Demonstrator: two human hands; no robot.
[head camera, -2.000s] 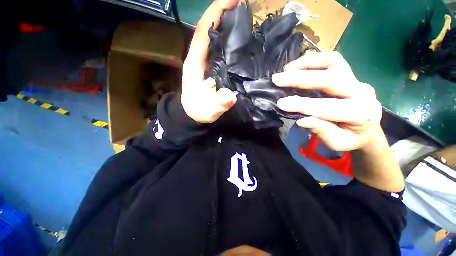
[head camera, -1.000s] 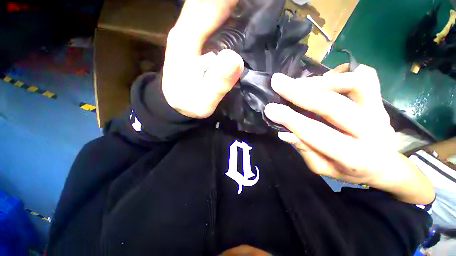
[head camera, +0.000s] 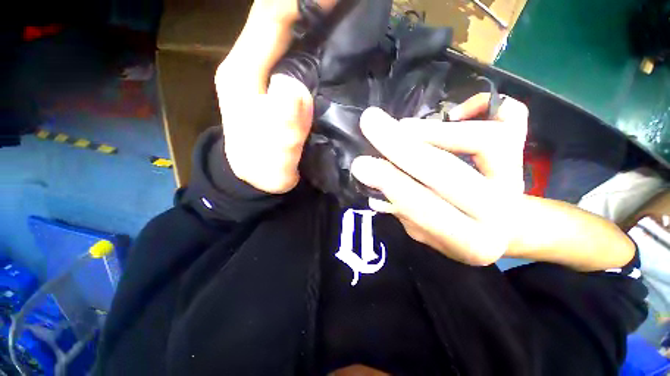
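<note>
A glossy black assembly with pointed lobes (head camera: 356, 55) is held close in front of my chest. My left hand (head camera: 268, 121) grips its left side, with the thumb bent against it; the upper fingers are cut off by the top edge. My right hand (head camera: 455, 176) presses its fingertips on the lower right side of the assembly. A small dark curved strip (head camera: 491, 97) stands up by the index finger of my right hand. Whether it is held there is unclear. The underside of the assembly is hidden.
A stained cardboard pad (head camera: 477, 29) lies on the green bench (head camera: 573, 44), with a thin pale stick (head camera: 491, 13) on it. A deep cardboard box (head camera: 191, 81) stands left of my left hand. Another person's pale sleeve (head camera: 617, 191) shows at right. Blue bins (head camera: 73, 257) stand at lower left.
Both hands and the assembly have shifted left and slightly lower in view. The white dish has left view. The curved strip by my right hand has appeared since the oldest frame.
</note>
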